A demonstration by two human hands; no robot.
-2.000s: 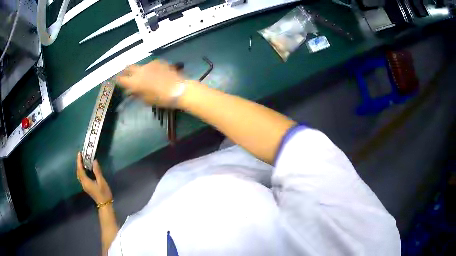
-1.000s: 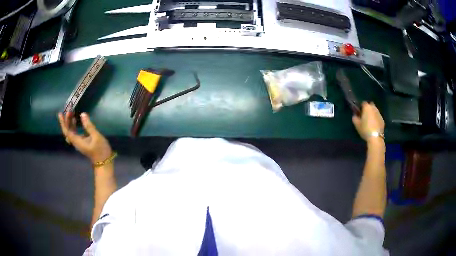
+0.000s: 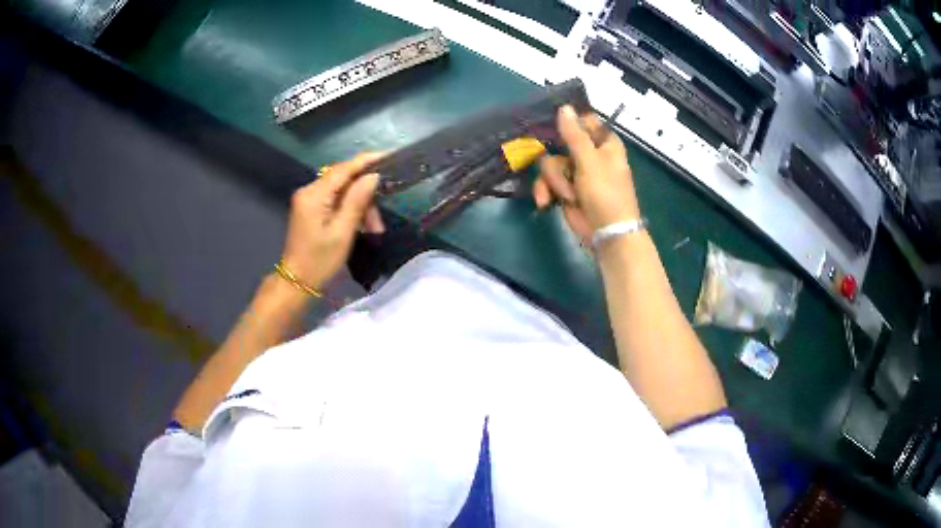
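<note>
A long black fixture bar [image 3: 464, 139] is held level above the bench between both hands. My left hand [image 3: 332, 219] grips its left end. My right hand [image 3: 593, 170] is at its right end, with thumb and fingers on it. A silver-grey fixture bar [image 3: 361, 74] with a row of round studs lies on the green bench beyond my left hand. The hex key set [image 3: 523, 154] with its yellow holder lies behind and below the black bar, partly hidden by it.
A plastic bag of parts [image 3: 748, 292] and a small blue-and-white packet [image 3: 758, 358] lie on the bench at right. The machine base [image 3: 712, 191] with a red button [image 3: 848, 287] runs along the back. Another dark bar [image 3: 829, 198] lies on it.
The view has turned. My right hand has come from the far right with the black bar, and my left hand has let go of the silver-grey bar and now holds the black one.
</note>
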